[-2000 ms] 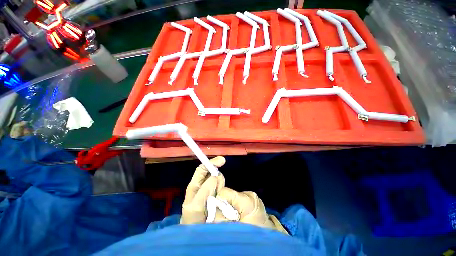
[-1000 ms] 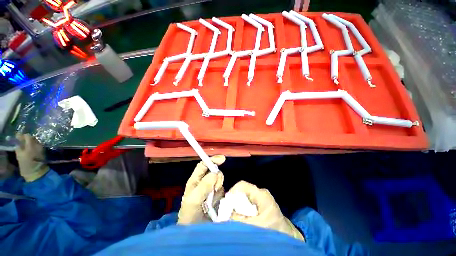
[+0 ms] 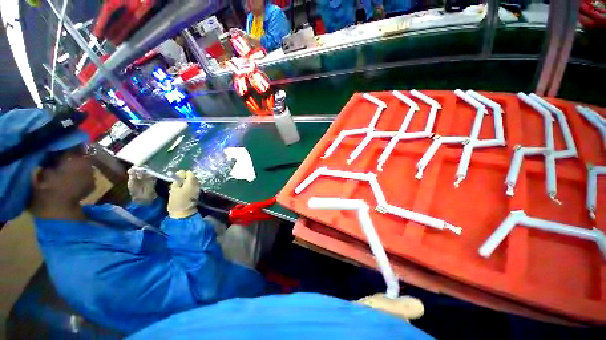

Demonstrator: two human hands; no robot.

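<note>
A white folding arm (image 3: 377, 247) rises from my left hand (image 3: 393, 306) at the bottom of the view, its upper bar in front of the tray's near left edge. Only part of my gloved left hand shows; it grips the arm's lower end, and the rest is cut off by my blue smock. My right hand is not in view. The orange-red tray (image 3: 309, 187) holds several white arms (image 3: 415, 217) in its compartments, with its right side cut off by the edge.
A person in a blue smock (image 3: 126, 259) sits at left, gloved hands holding a thin white item (image 3: 158, 174). On the green bench are a bottle (image 3: 286, 126), a white cloth (image 3: 240, 164), a dark thin tool (image 3: 284, 166) and a red-handled tool (image 3: 251, 211). Glowing units (image 3: 250, 76) stand beyond.
The view has swung left and up, so the tray shows farther right and the neighbouring person appears. My right hand and its white cloth have left view. My left hand still holds the arm.
</note>
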